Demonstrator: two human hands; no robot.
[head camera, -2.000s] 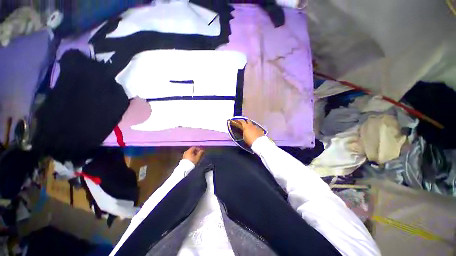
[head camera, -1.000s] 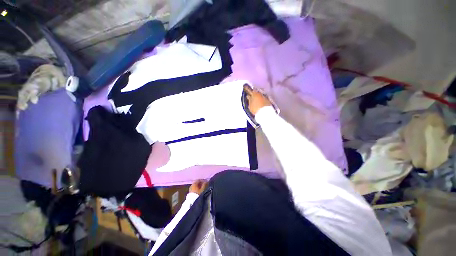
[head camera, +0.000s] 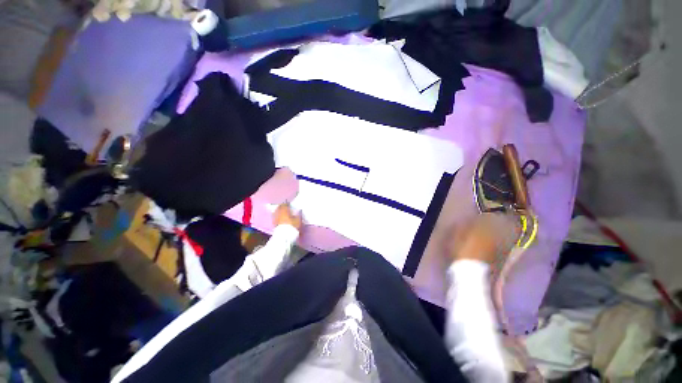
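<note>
The white front panel lies on the lilac table, with a dark band along its long seam, a short L-shaped dark line above it and a dark strip down its right edge. The steam iron, with a brown handle, rests on the table right of the panel. My right hand is blurred, below and left of the iron and apart from it; its fingers are unclear. My left hand is at the panel's lower left edge; its fingers are small and I cannot tell whether they grip it.
A black cloth pile lies at the left. More white and black panels lie at the far side. A blue padded roll is behind the table. A pinkish hose runs down from the iron. Heaped fabric is at lower right.
The iron was in my right hand on the panel's right edge; it now stands released farther right. My left hand has moved up from the table's front edge to the panel's lower left. The view has shifted.
</note>
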